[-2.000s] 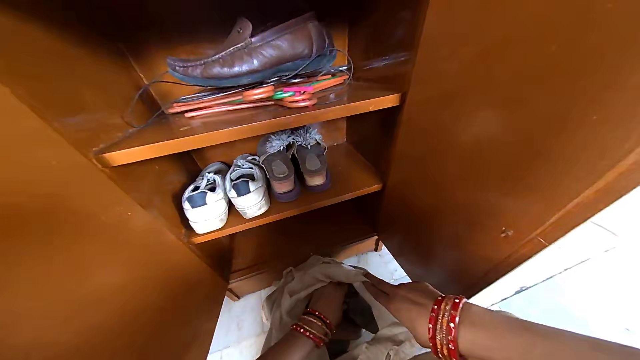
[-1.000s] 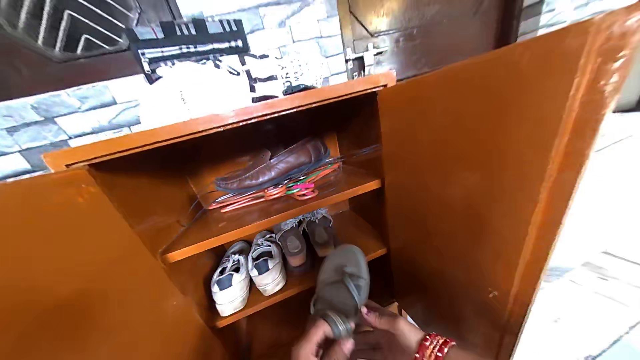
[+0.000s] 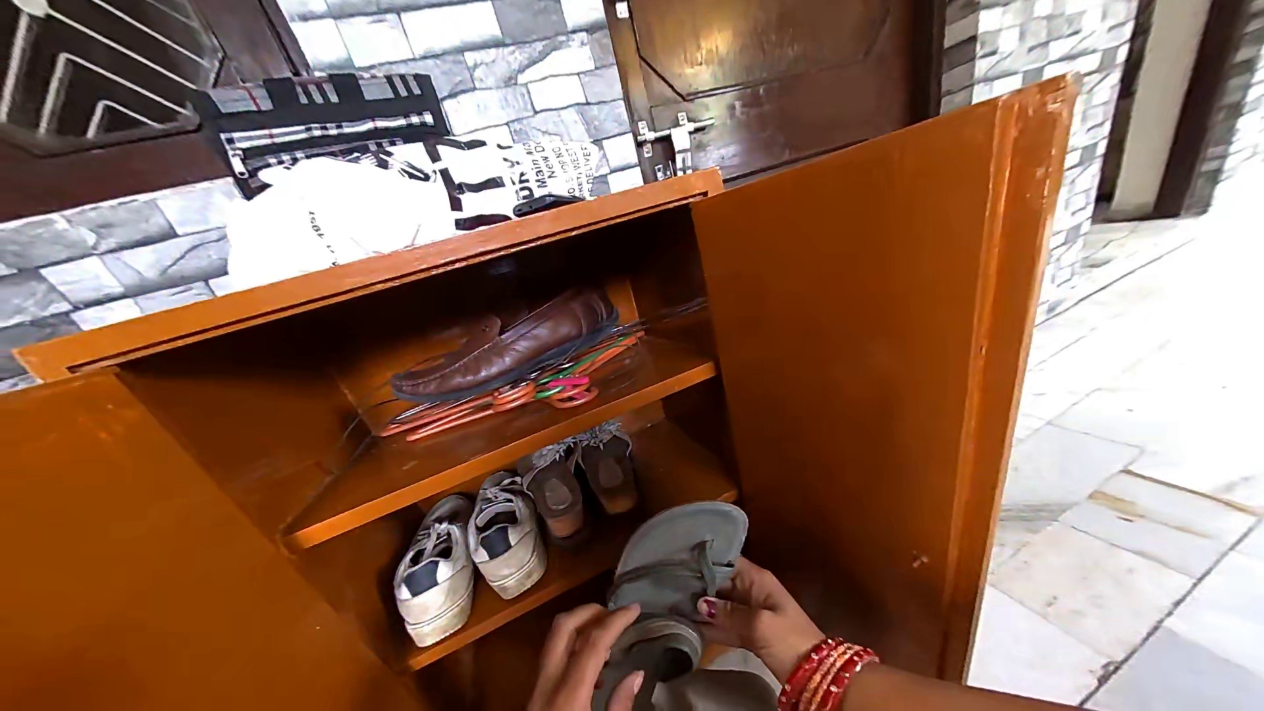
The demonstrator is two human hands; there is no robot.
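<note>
A grey-green sandal (image 3: 686,543) with a toe strap is held in front of the open wooden cabinet. My right hand (image 3: 755,617) grips its right side near the toe strap, with red bangles on the wrist. Around the sandal's rear part, near the frame's bottom, my left hand (image 3: 583,657) is closed at the left side. Behind it on the lower shelf stand a pair of white sneakers (image 3: 509,538) and a pair of brown shoes (image 3: 558,494) with grey fluffy trim. A brown leather loafer (image 3: 504,346) lies on orange plastic hangers (image 3: 513,397) on the upper shelf.
The right cabinet door (image 3: 849,395) stands open beside my right hand, and the left door (image 3: 148,553) is open too. White and checked bags (image 3: 336,207) lie on the cabinet top (image 3: 395,267). Marble floor tiles (image 3: 1136,592) stretch to the right.
Two seconds ago both hands were in a beige cloth bag low before the cabinet; a sandal has since come up in them. The view has tilted up.
</note>
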